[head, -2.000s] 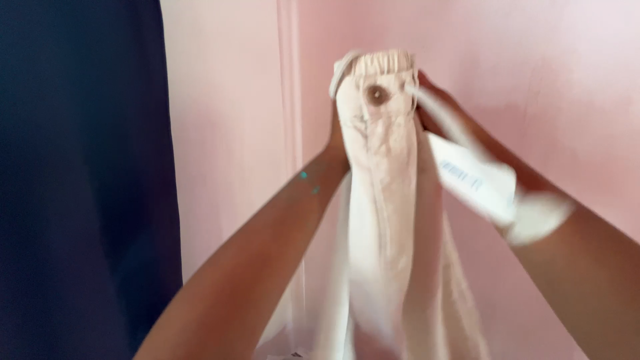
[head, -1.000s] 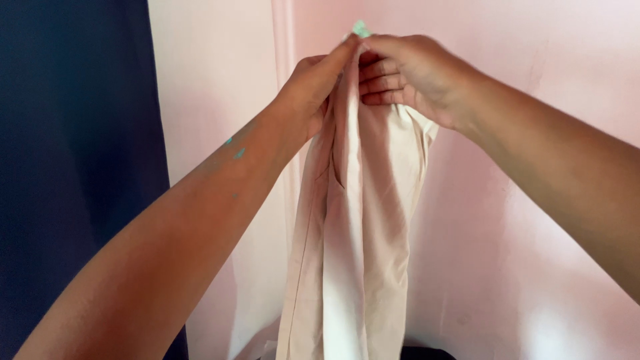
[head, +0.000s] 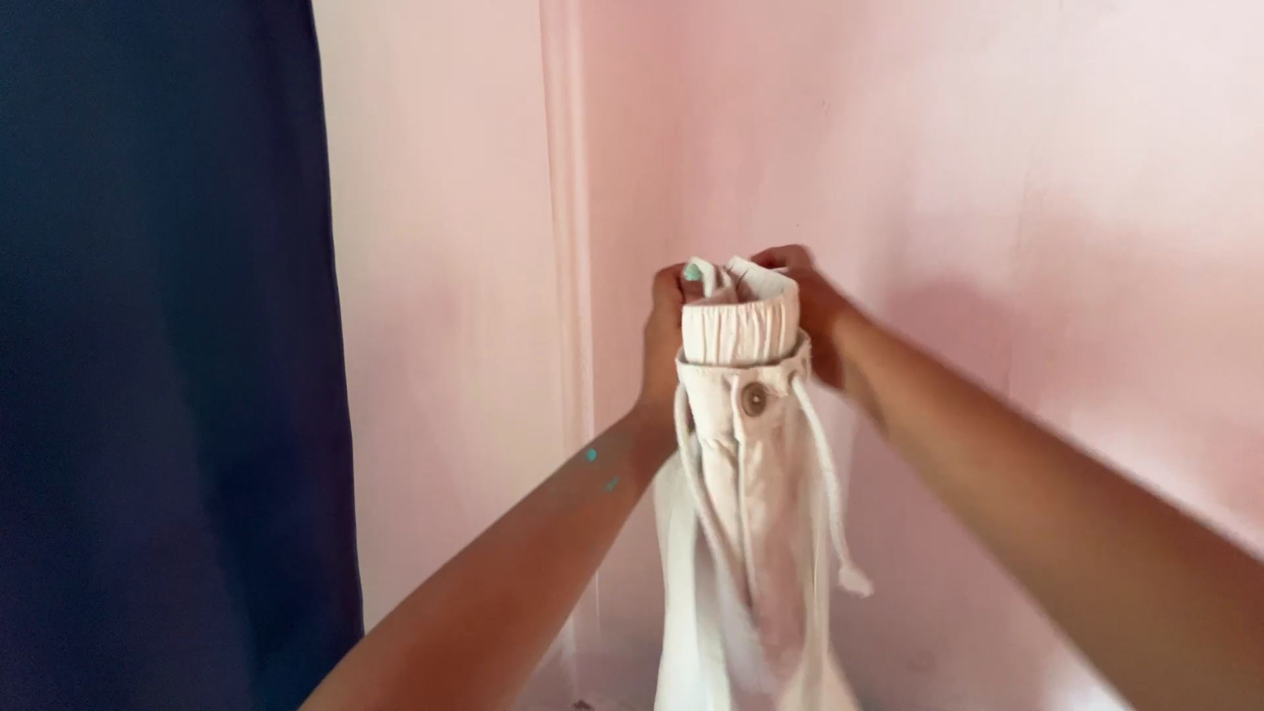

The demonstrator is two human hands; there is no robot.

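Observation:
A pair of cream drawstring trousers (head: 755,533) hangs upright in front of me, its lower part running out of view at the bottom. Gathered elastic rings part of its waistband (head: 741,333), below which sit a brown button (head: 754,398) and the loose white drawstring (head: 825,484). My left hand (head: 670,321) grips the waistband at its left side, with a pale green thumbnail showing. On the other side, my right hand (head: 812,306) grips the waistband too; its fingers are partly hidden behind the cloth.
A dark blue curtain (head: 168,355) hangs along the left side. Behind the trousers stands a pink wall (head: 968,197), with a paler panel (head: 444,247) between it and the curtain and a vertical edge where they meet.
My hands have moved apart from where they met at the top of the cloth, and lower in view. The waistband, button and drawstring now face me; one second ago folded cloth did.

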